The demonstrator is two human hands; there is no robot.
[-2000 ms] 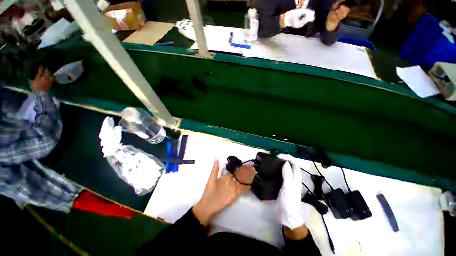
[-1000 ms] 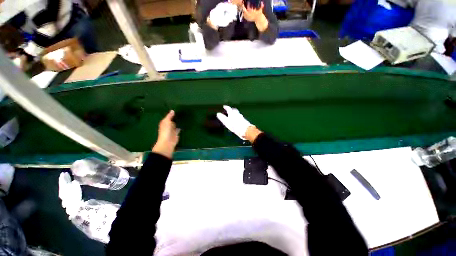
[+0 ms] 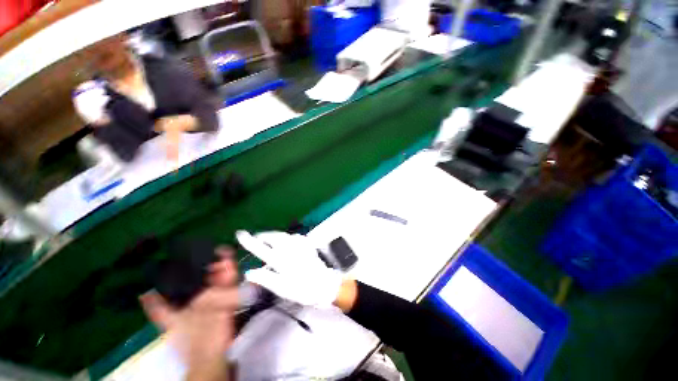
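Note:
My left hand (image 3: 197, 320) is bare and blurred, at the lower left, with its fingers around a black power adapter (image 3: 181, 274). My right hand (image 3: 297, 271) wears a white work glove and is just right of it, its fingers spread and apart from the adapter. A thin black cord (image 3: 290, 315) trails below the glove. Another black adapter (image 3: 342, 254) lies on the white-covered bench (image 3: 424, 195) right beside the glove. A dark grey flat strip (image 3: 388, 216) lies farther back on the bench.
The green conveyor belt (image 3: 275, 182) runs behind the bench, with dark blurred units on it. A person (image 3: 160, 89) sits across it. A blue tray (image 3: 494, 312) with a white sheet is at the lower right. A blue bin (image 3: 617, 223) stands beyond it. Black objects (image 3: 494, 138) are at the bench's far end.
The view has turned right, bringing the blue tray and bin in. My hands have come back from over the belt, and my left hand, empty before, now holds an adapter.

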